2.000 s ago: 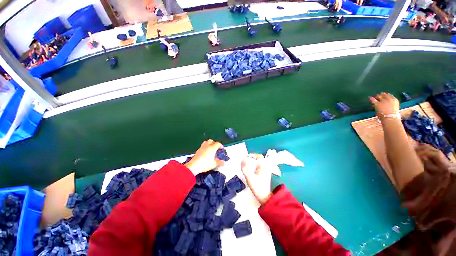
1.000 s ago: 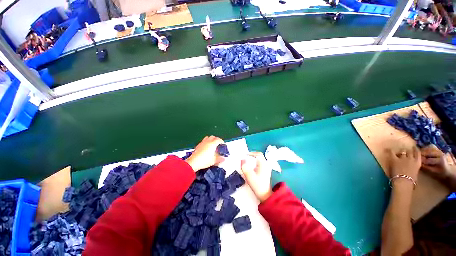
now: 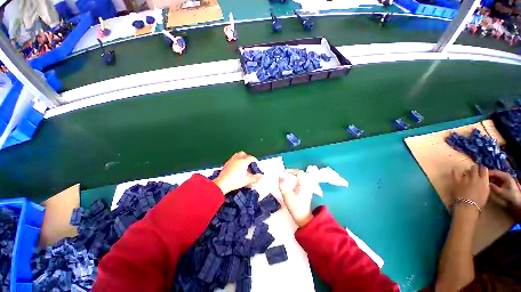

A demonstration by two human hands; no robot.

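Note:
My left hand point(image 3: 237, 173) is over the top of the white sheet point(image 3: 281, 239) and holds a small navy plastic part point(image 3: 255, 168) at its fingertips. My right hand point(image 3: 295, 195) is just to its right, fingers bent together; something white seems to be at its fingertips, too washed out to make out. The hands are a little apart. A heap of navy parts point(image 3: 220, 242) lies under and beside my left forearm. One single part point(image 3: 277, 254) lies right of the heap on the sheet. Crumpled white tissue point(image 3: 327, 176) lies beside my right hand.
A blue bin point(image 3: 29, 234) of parts and tan cardboard point(image 3: 61, 211) are at left. Parts point(image 3: 293, 140) lie spaced along the near green belt. A black tray point(image 3: 297, 80) of parts is beyond. Another person's hands point(image 3: 473, 185) are over a cardboard mat point(image 3: 425, 151) at right.
The belt parts have moved right. The neighbour's hand has gone from the belt's edge back to the mat. Toy figures on the far belt have moved left. My hands have barely moved.

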